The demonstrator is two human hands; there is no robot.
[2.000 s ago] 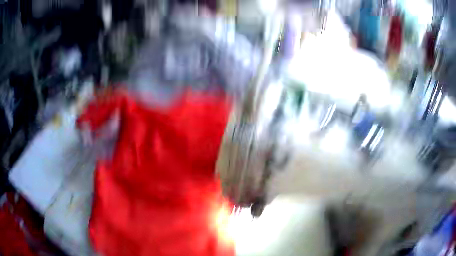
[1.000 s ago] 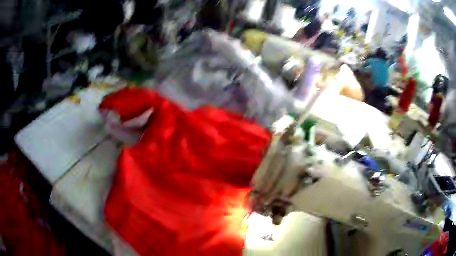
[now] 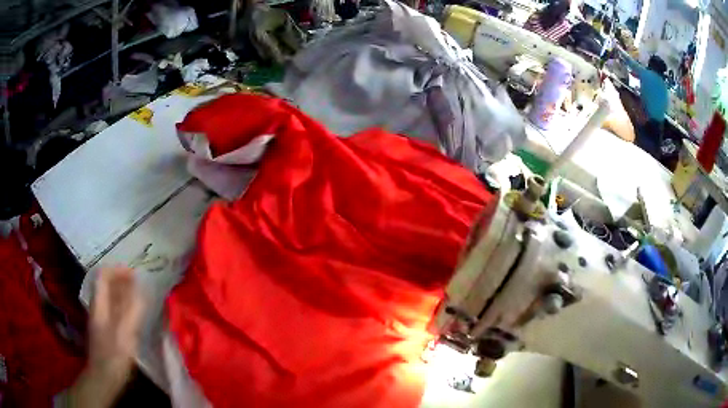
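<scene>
A large shiny red satin fabric [image 3: 311, 247] lies spread over the table and runs to the needle area of the cream-white sewing machine [image 3: 591, 319]. Its pale side [image 3: 227, 167] shows at a folded corner at the upper left. The lamp glare is on its right edge by the presser foot. My left hand [image 3: 116, 323] is raised at the lower left, blurred, beside the fabric and apart from it, with nothing seen in it. My right hand is not in view.
A grey fabric pile [image 3: 399, 84] lies behind the red fabric. A pale purple can [image 3: 551, 94] stands behind the machine, near another machine head [image 3: 499, 40]. A red heap [image 3: 36, 311] is left of the table [image 3: 104, 199]. People sit at the back right.
My left hand has come into view at the lower left. The view has shifted, so the fabric and machine show farther right and more sharply. The red fabric lies much as before.
</scene>
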